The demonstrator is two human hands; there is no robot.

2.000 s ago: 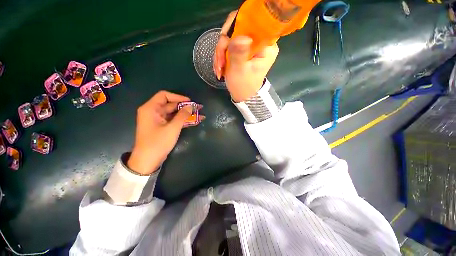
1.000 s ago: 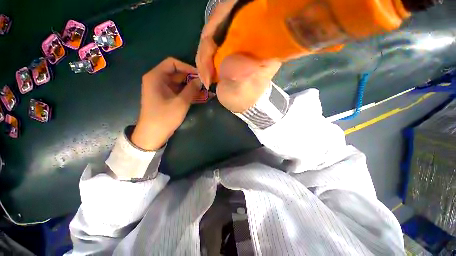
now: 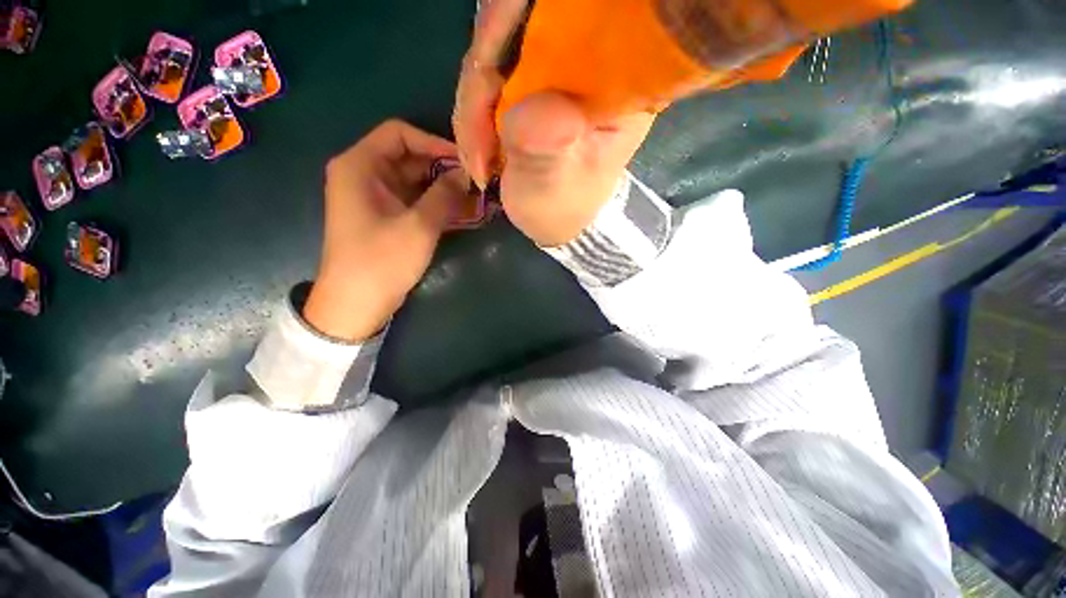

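Observation:
My left hand (image 3: 380,222) is shut on a small pink-edged housing (image 3: 469,208), pinched between thumb and fingers just above the dark green bench. My right hand (image 3: 549,164) is shut on the orange electric screwdriver (image 3: 637,70), whose rear runs toward the upper right. The right fingertips meet the housing, and the screwdriver's tip is hidden behind them. Several other pink-rimmed housings stand in loose rows at the upper left, one (image 3: 247,68) with a silver piece on it.
The bench mat (image 3: 234,315) is shiny dark green. A blue coiled cord (image 3: 851,201) hangs at the bench's right edge. A white cable (image 3: 59,514) curves at the lower left. Grey floor with a yellow line (image 3: 883,271) and a plastic-wrapped stack (image 3: 1015,350) lie at the right.
My right hand brought the screwdriver down and left to the housing in my left hand. In the last second both hands shifted slightly. The round dish has left the view.

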